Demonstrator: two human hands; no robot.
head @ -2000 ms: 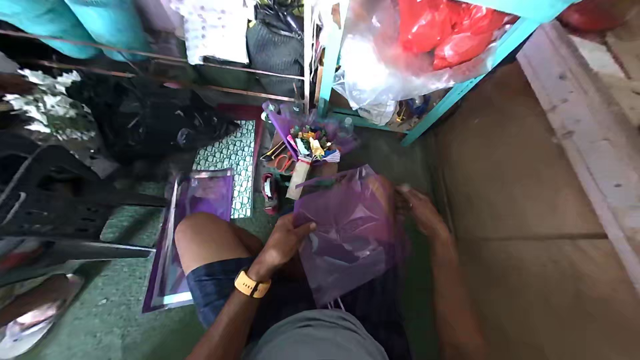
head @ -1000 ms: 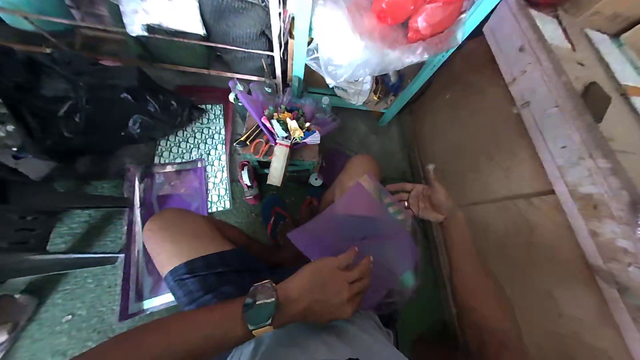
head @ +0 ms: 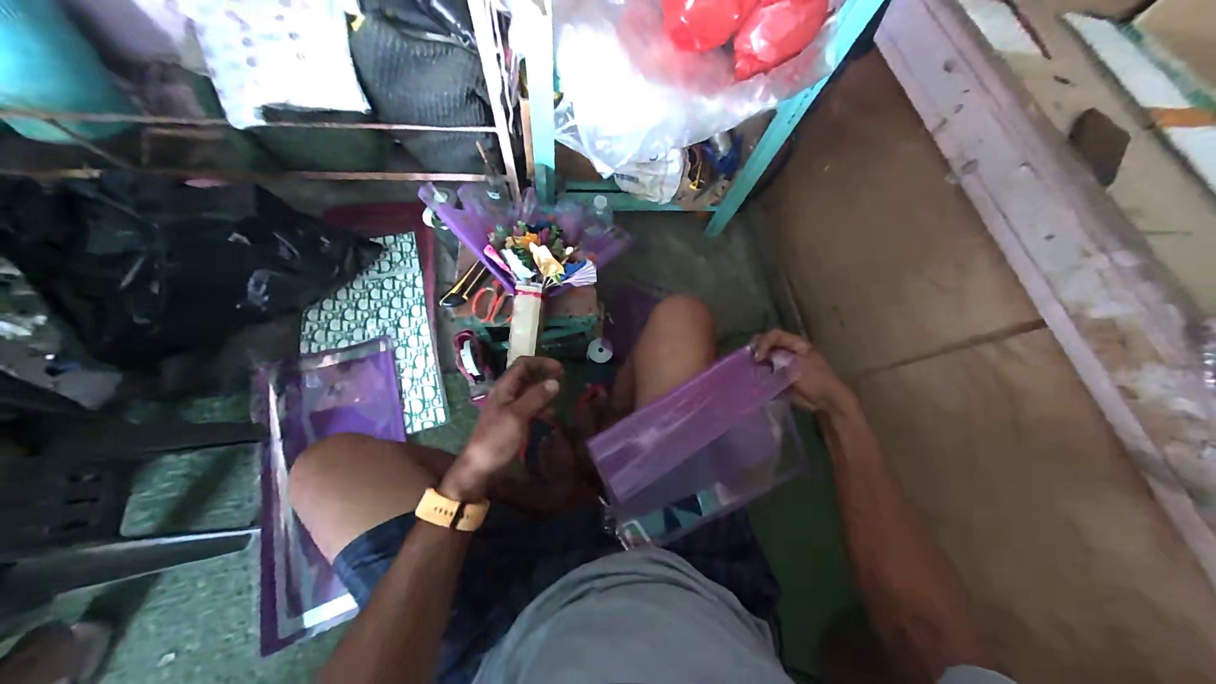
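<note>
My right hand (head: 796,372) grips the upper right corner of a folded purple translucent wrapping sheet (head: 679,427), which hangs over my lap with a clearer part beneath. My left hand (head: 513,408) is raised with bent fingers, just below the pale wrapped handle of a small bouquet (head: 541,249); whether it touches the handle is unclear, and nothing shows in its grasp. Purple wrap fans out around the bouquet, which rests on a low stool (head: 575,302). Orange-handled scissors (head: 489,302) lie beside the handle. A ribbon roll (head: 469,356) is left of the stool, a small white spool (head: 599,351) right of it.
Purple-edged clear sheets (head: 332,399) and a patterned sheet (head: 408,313) lie on the floor at left. Black plastic bags (head: 190,256) and a dark plastic chair (head: 85,484) stand beyond. A turquoise shelf frame (head: 784,142) is ahead; a brown panel (head: 950,313) borders the right.
My left hand has left the purple sheet and moved toward the bouquet handle. My right hand now holds the sheet by its corner, where its fingers were spread beside it a second ago.
</note>
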